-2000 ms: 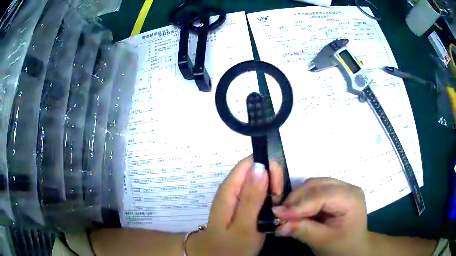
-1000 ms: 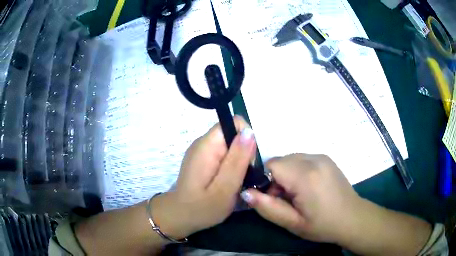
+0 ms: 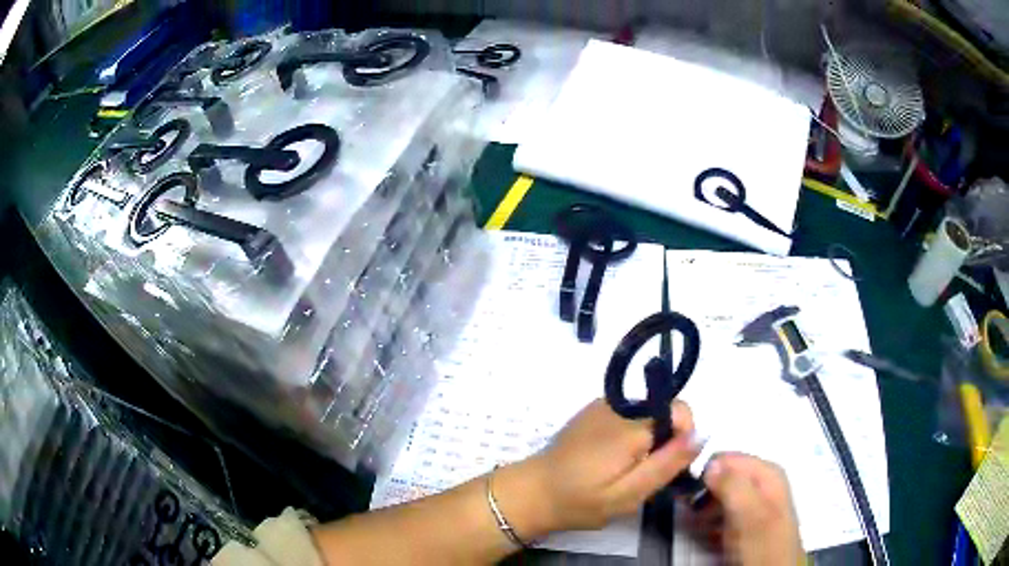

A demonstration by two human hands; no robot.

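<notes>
A black ring-ended arm (image 3: 686, 343) is held upright over the printed sheets, its ring at the top and a flat bar reaching into the ring. My left hand (image 3: 614, 464) is shut around its bar. My right hand (image 3: 755, 514) is at its lower block end, fingertips pinched there; the fingers partly hide that end, and any small item in them cannot be made out. Two black sample arms (image 3: 590, 290) lie overlapping on the left sheet (image 3: 487, 365). A digital caliper (image 3: 813, 381) lies on the right sheet (image 3: 758, 442).
Stacked clear trays (image 3: 365, 365) with black arms on top stand at left, a lower tray stack (image 3: 66, 442) in front of them. A white pad (image 3: 653, 122) bears a single arm (image 3: 739, 201). A fan (image 3: 874, 94), white roll (image 3: 939, 263) and yellow-handled tool (image 3: 975, 420) are at right.
The view has lifted and swung left, showing the tray tops, the pad and the fan. The arm part is still in my hands, its ring now tilted and seen more narrowly.
</notes>
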